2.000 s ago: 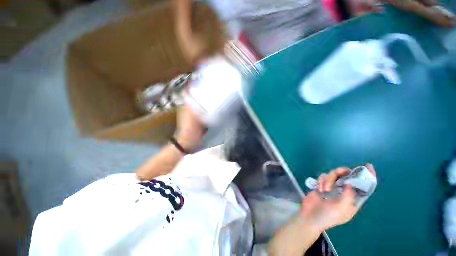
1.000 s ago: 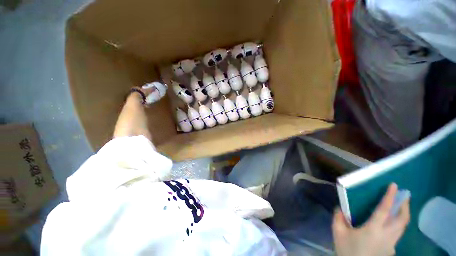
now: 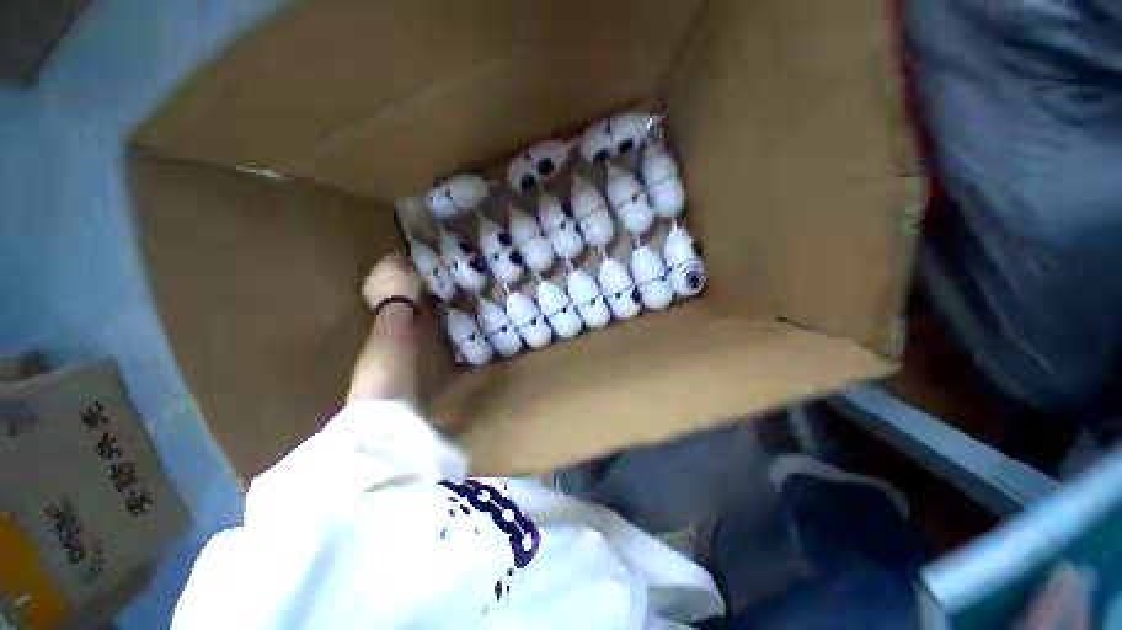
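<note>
An open brown carton (image 3: 787, 234) holds rows of white bulb cameras (image 3: 591, 212) with black seam lines and narrow tips. Two rows lie side by side, with a few cameras lying crosswise behind them. My left hand (image 3: 391, 283) is down inside the carton at its left side, closed at a bulb camera (image 3: 431, 267) at the left end of the middle row. Its fingertips are partly hidden against that camera. A blurred skin-coloured patch on the table at the bottom right edge looks like part of my right hand (image 3: 1061, 606); its fingers cannot be made out.
The green table's pale edge (image 3: 972, 578) shows at the lower right. A closed carton with printed characters (image 3: 92, 492) stands on the floor at the lower left. A person's dark grey clothing (image 3: 1027, 185) is at the right, beyond the carton wall.
My left hand has moved down and right with its camera, to the middle row's left end. The carton fills more of the view. My right hand has shifted to the bottom right edge.
</note>
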